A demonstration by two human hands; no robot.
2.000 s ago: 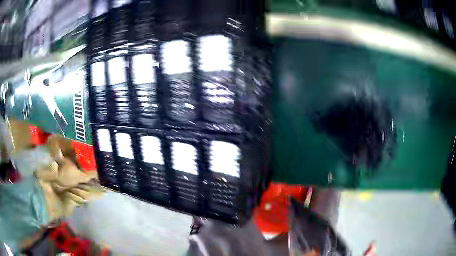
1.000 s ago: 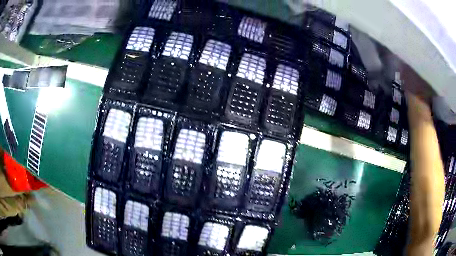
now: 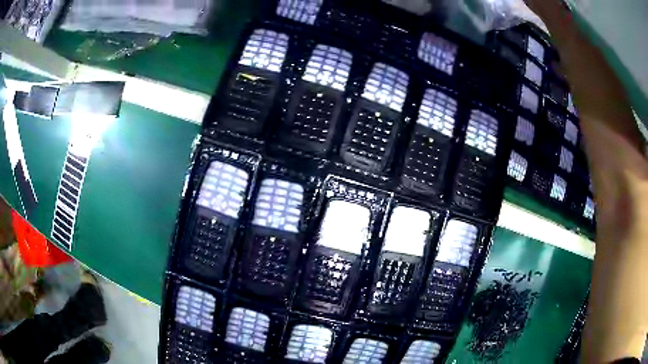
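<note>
A large glossy black blister tray (image 3: 323, 167) fills the middle of the view. Its rows of pockets hold black front housings (image 3: 266, 263) with pale keypads (image 3: 278, 202) at their upper ends. Studded pocket floor shows through the housing windows. A loose pile of small black parts (image 3: 501, 313) lies on the green mat right of the tray. A bare forearm (image 3: 622, 263) runs down the right edge; its hand is not visible, and I cannot tell whose arm it is. Neither of my hands can be made out.
Another tray of housings (image 3: 533, 106) lies at upper right. Clear plastic bags (image 3: 135, 15) lie at upper left. A pale strip (image 3: 170, 99) crosses the green mat (image 3: 135, 192). A red stool (image 3: 39, 242) and dark shapes stand at lower left.
The view has swung, so the tray, previously blurred, is sharper and sits further right than one second ago. The forearm at the right now reaches higher in the picture.
</note>
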